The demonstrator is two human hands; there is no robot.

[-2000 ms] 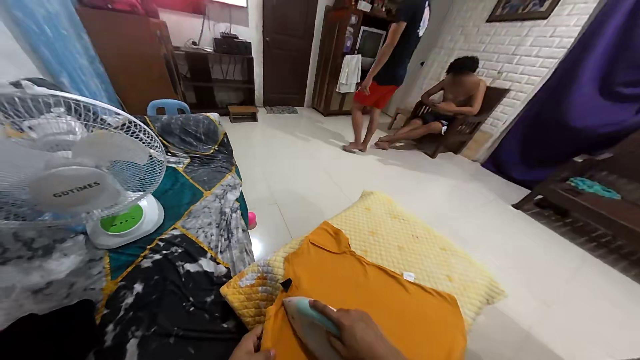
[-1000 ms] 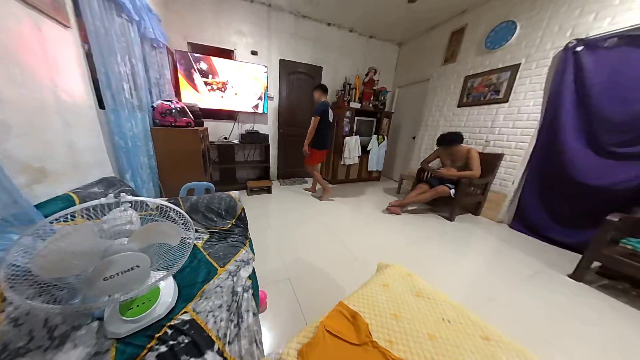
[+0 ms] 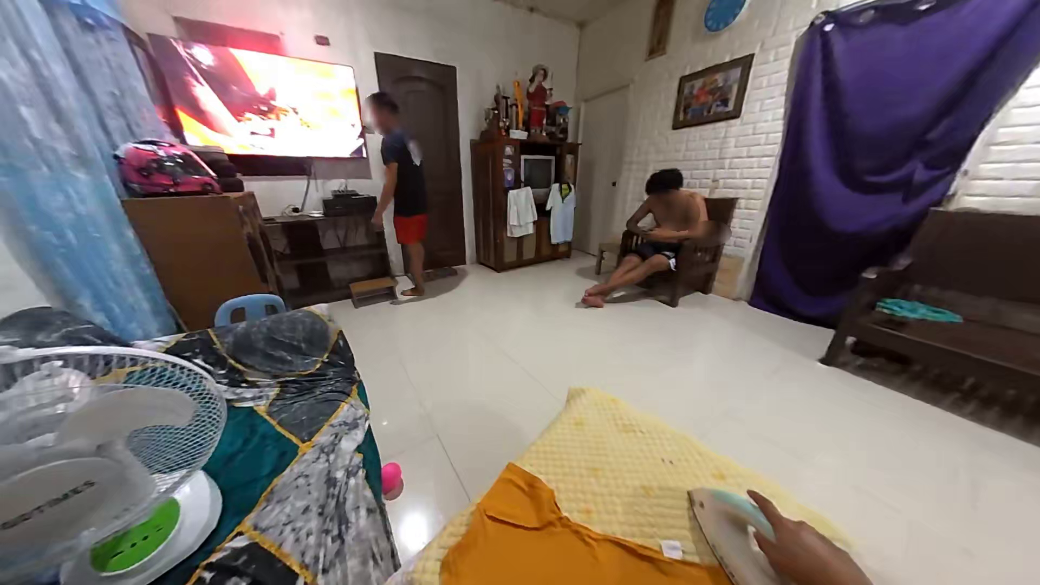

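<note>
At the lower right, my right hand [image 3: 804, 548] is closed around the handle of a clothes iron [image 3: 723, 532] with a pale green top. The iron is tilted, over the right part of an orange garment [image 3: 552, 540] and the yellow quilted pad [image 3: 617, 439]; whether its soleplate touches them I cannot tell. The garment lies spread on the pad, a small white tag [image 3: 672, 550] at its upper edge. My left hand is out of view, and the garment's lower part is cut off by the bottom of the view.
Left of the pad, a white electric fan [image 3: 106, 455] stands on a patterned cover [image 3: 301, 463]. A pink object [image 3: 392, 479] lies beside it. Farther back, one person [image 3: 404, 187] stands near a door and another [image 3: 670, 219] sits in a wooden chair. A wooden bench [image 3: 959, 284] is at right.
The iron, lying on the garment's middle two seconds ago, is now at its right side. My left hand has left the view. The standing person has moved left, toward the television. The view has tilted up.
</note>
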